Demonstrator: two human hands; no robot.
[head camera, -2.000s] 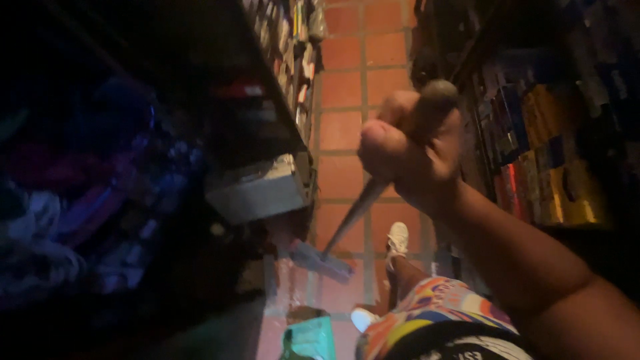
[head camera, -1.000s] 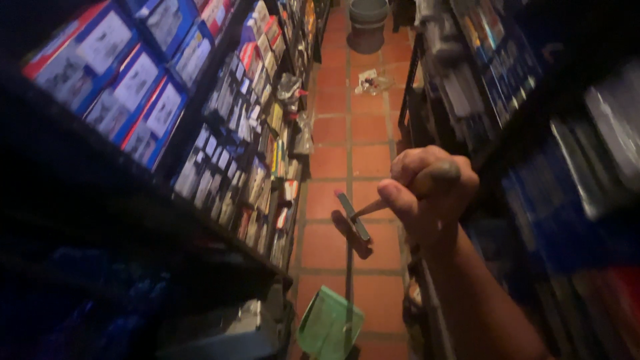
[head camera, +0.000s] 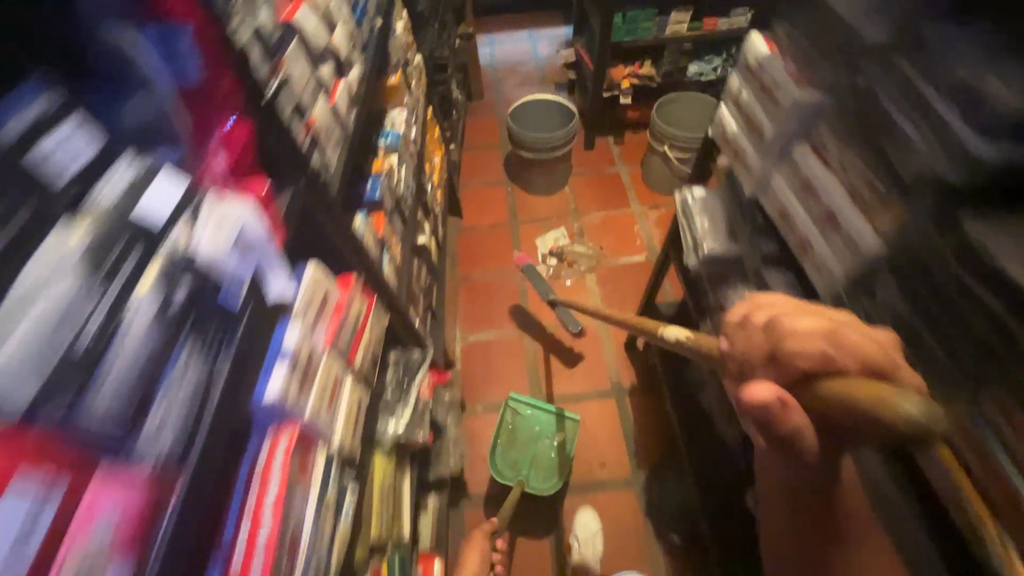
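My right hand (head camera: 808, 372) is closed around the thick wooden handle of a broom (head camera: 548, 300), at the right. The handle slants away to the broom's dark narrow head, which is above the tiled floor and casts a shadow. At the lower centre my left hand (head camera: 484, 548) grips the short handle of a green dustpan (head camera: 534, 444); its open edge faces up the aisle. Beyond the broom head lies a small pile of litter (head camera: 568, 254) with pale scraps and clear plastic.
Packed shelves (head camera: 352, 184) line the left side, and more shelving with stacked goods (head camera: 800, 176) stands at the right. Farther up the aisle are a grey bucket (head camera: 542, 128) and a second bucket with a handle (head camera: 680, 144). A white shoe (head camera: 586, 538) shows at the bottom.
The view has swung up the aisle. My left hand on the dustpan's handle has come into view. The broom head is now close to the litter; one second ago it was farther from it.
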